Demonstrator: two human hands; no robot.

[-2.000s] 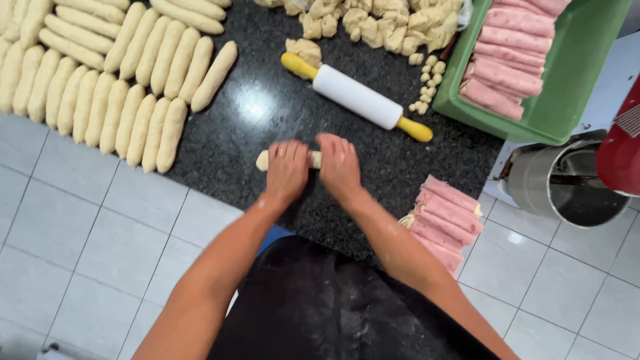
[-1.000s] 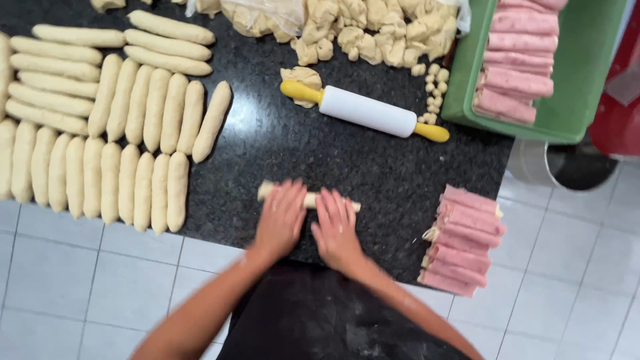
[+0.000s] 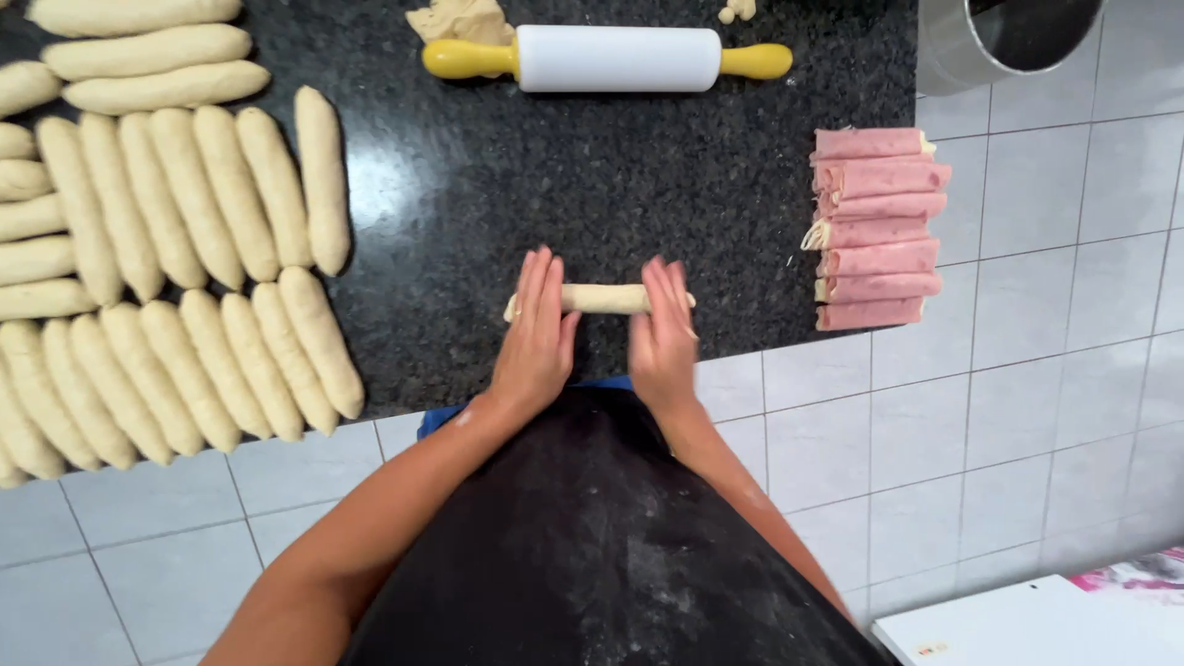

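A short rope of dough (image 3: 606,298) lies crosswise on the dark granite counter, close to its front edge. Both palms press on it: my left hand (image 3: 536,328) covers its left end and my right hand (image 3: 663,333) its right end, with the middle of the rope bare between them. The fingers of each hand are straight and held together, not wrapped around the dough. Beyond the hands lies a rolling pin (image 3: 618,59) with a white barrel and yellow handles, a flat piece of dough (image 3: 460,20) behind its left handle.
Rows of shaped dough logs (image 3: 217,199) cover the counter's left side. At the right edge lie several rolled ham slices (image 3: 874,231) with a pale filling. A metal pot (image 3: 948,46) stands at the upper right, and a white surface (image 3: 999,629) shows at the lower right.
My hands have moved apart along the dough, which shows longer between them than two seconds ago. The view has shifted, cutting off the green tub and most of the dough pieces.
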